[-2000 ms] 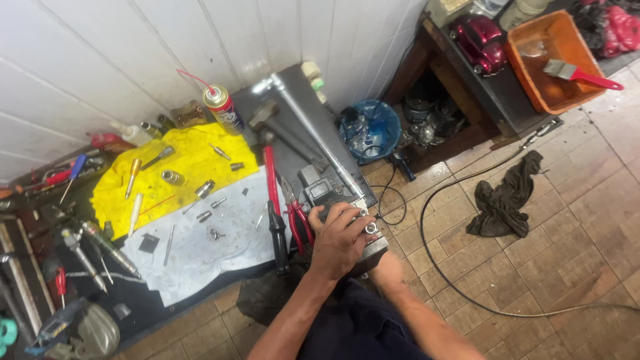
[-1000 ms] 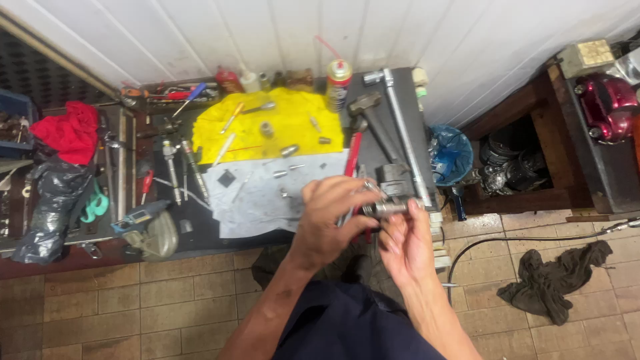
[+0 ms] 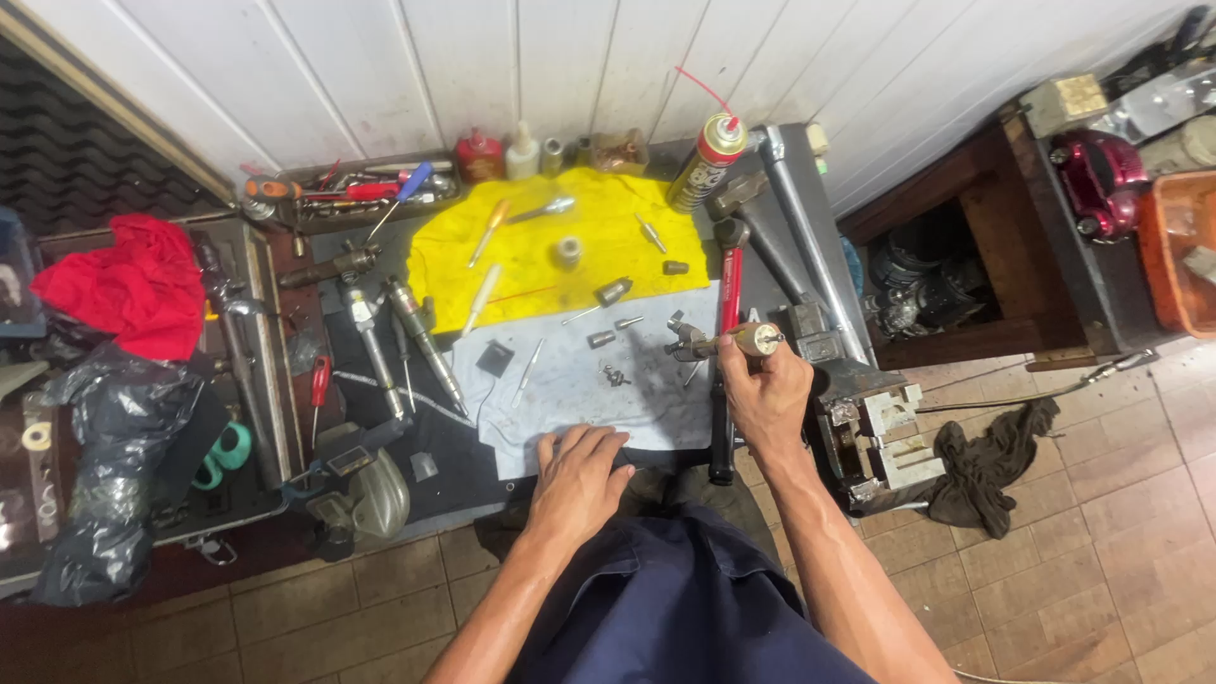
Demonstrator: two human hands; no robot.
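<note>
My right hand (image 3: 774, 389) holds a metal injector-like part (image 3: 717, 344) above the right side of the light grey cloth (image 3: 655, 408). Flat on the cloth's front edge lies my left hand (image 3: 579, 480), fingers apart, holding nothing. Small metal pieces (image 3: 616, 375), a metal sleeve (image 3: 601, 338) and a dark square (image 3: 495, 358) rest on that cloth. Behind it, a yellow cloth (image 3: 541, 256) bears an orange-handled tool (image 3: 489, 233), a blurred cylindrical part (image 3: 568, 251) and a metal nozzle nut (image 3: 613, 291). A red-and-black torque wrench (image 3: 730, 304) passes beside my right hand, partly hidden by it.
A bench vise (image 3: 883, 437) stands at the right edge. Further back are a hammer (image 3: 765, 228), a long breaker bar (image 3: 807, 237) and a spray can (image 3: 708, 161) with a red straw. Injector bodies (image 3: 427, 347), a red screwdriver (image 3: 319, 385) and a red cloth (image 3: 128, 285) lie left.
My hands were together at the vise, then together on a metal part. Now they are apart: the left rests on the grey cloth, the right holds the part. The view has swung left.
</note>
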